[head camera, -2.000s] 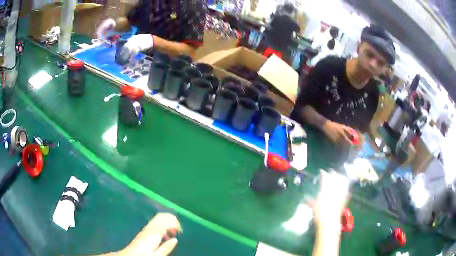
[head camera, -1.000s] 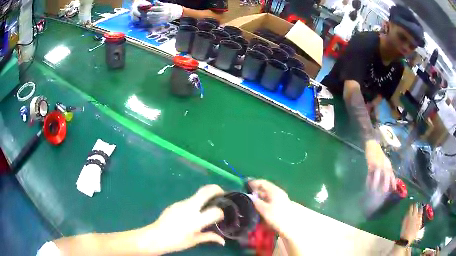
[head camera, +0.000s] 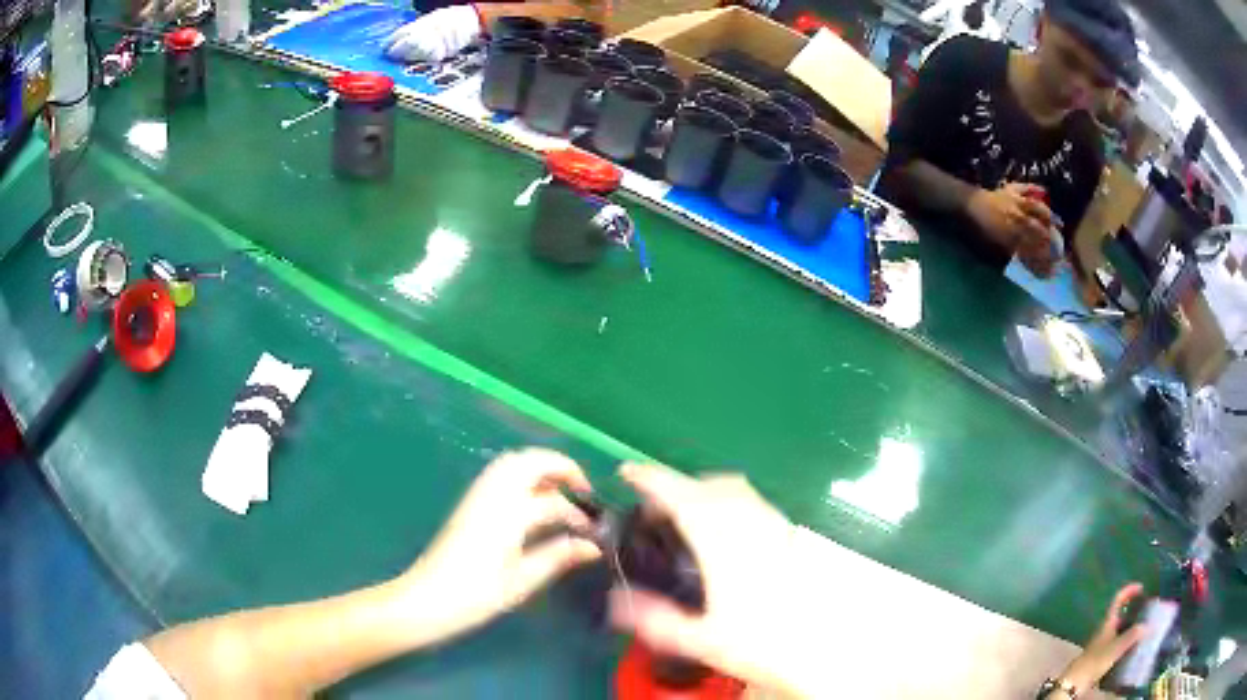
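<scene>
A black housing (head camera: 659, 558) is between my two hands at the lower centre, partly hidden and blurred. A red flared top (head camera: 670, 676) shows just below it at the bottom edge. My left hand (head camera: 527, 527) is at the housing's left side, with its fingertips pinched on a small dark part or the rim; I cannot tell which. A thin strand (head camera: 620, 563) hangs there. My right hand (head camera: 718, 561) is wrapped over the housing's right side, blurred by motion.
Red-topped units (head camera: 572, 219) stand on the green belt (head camera: 739, 369). Empty housings (head camera: 626, 118) stand in rows by an open carton (head camera: 834, 85). A white bundle (head camera: 256, 435), red ring (head camera: 144, 327) and dark-handled tool (head camera: 66, 397) lie left. Other workers are opposite and at lower right.
The red-topped units have moved right along the belt. The housing's open mouth, visible earlier, is now turned away or covered by my hands. The worker opposite has drawn an arm back.
</scene>
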